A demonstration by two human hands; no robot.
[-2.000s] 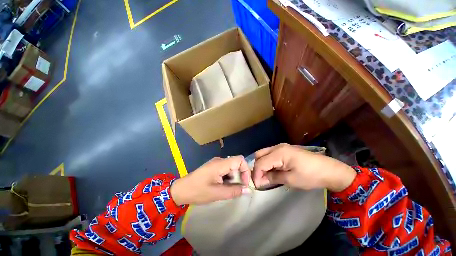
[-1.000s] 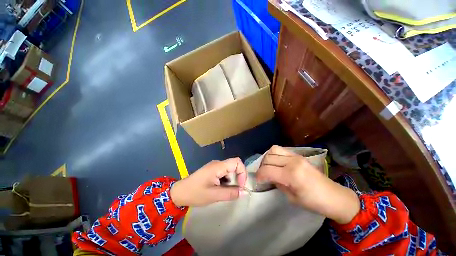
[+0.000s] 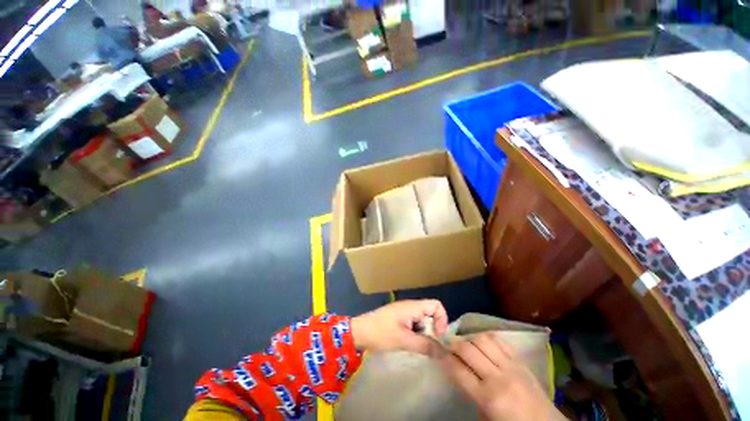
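A beige handbag (image 3: 395,390) with thin yellow edges lies at the bottom centre, in front of me, its mouth towards the top. My left hand (image 3: 403,326) pinches the bag's mouth edge between thumb and fingers. My right hand (image 3: 493,382) lies over the bag just right of it, its fingers on the mouth edge close to my left fingertips. What lies between the fingertips is hidden or too small to tell. The right sleeve is out of the picture.
An open carton (image 3: 419,267) with beige bags (image 3: 415,212) stands ahead on the floor, beside a blue crate (image 3: 469,131). The wooden desk (image 3: 534,247) at right bears papers (image 3: 707,238) and pale bags (image 3: 650,115). Brown cartons (image 3: 103,312) stand at left. People sit far back left.
The view has tilted up and shows more of the room, so things sit lower in the picture. My right hand has come down flatter onto the bag's edge. My left hand still pinches the mouth.
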